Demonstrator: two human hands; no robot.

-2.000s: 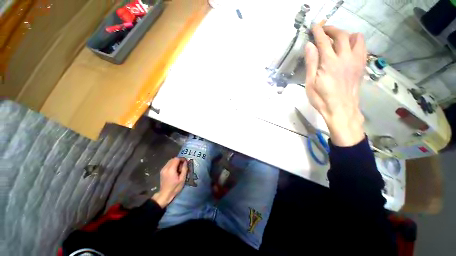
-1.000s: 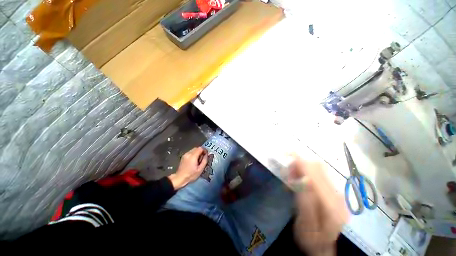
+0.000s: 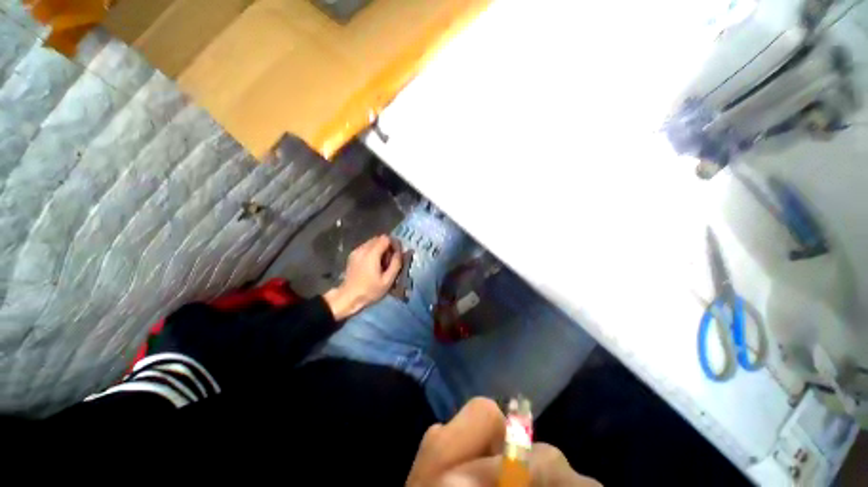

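My right hand [image 3: 490, 447] is at the bottom edge, partly cut off. Its fingers are closed on a small stick [image 3: 516, 442] with an orange lower end, a white and red part and a greyish tip; it looks like a cigarette. My left hand [image 3: 371, 271] rests curled on the left thigh of the jeans, with nothing visible in it. Blue-handled scissors [image 3: 731, 328] lie on the white machine table [image 3: 571, 190], blades pointing away. The needle area [image 3: 700, 138] of the sewing machine is blurred under a bright lamp. No fabric piece shows there.
Cardboard with orange-brown tape [image 3: 314, 67] lies at the upper left, with the edge of a grey tray [image 3: 341, 8]. Grey quilted covering [image 3: 95, 209] is at the left. A small dark-blue tool [image 3: 795, 221] and a white accessory box [image 3: 809, 442] are at the right.
My right hand has come from beside the machine head down toward my body, now with the stick in view. My left hand stays on the thigh. The view has shifted.
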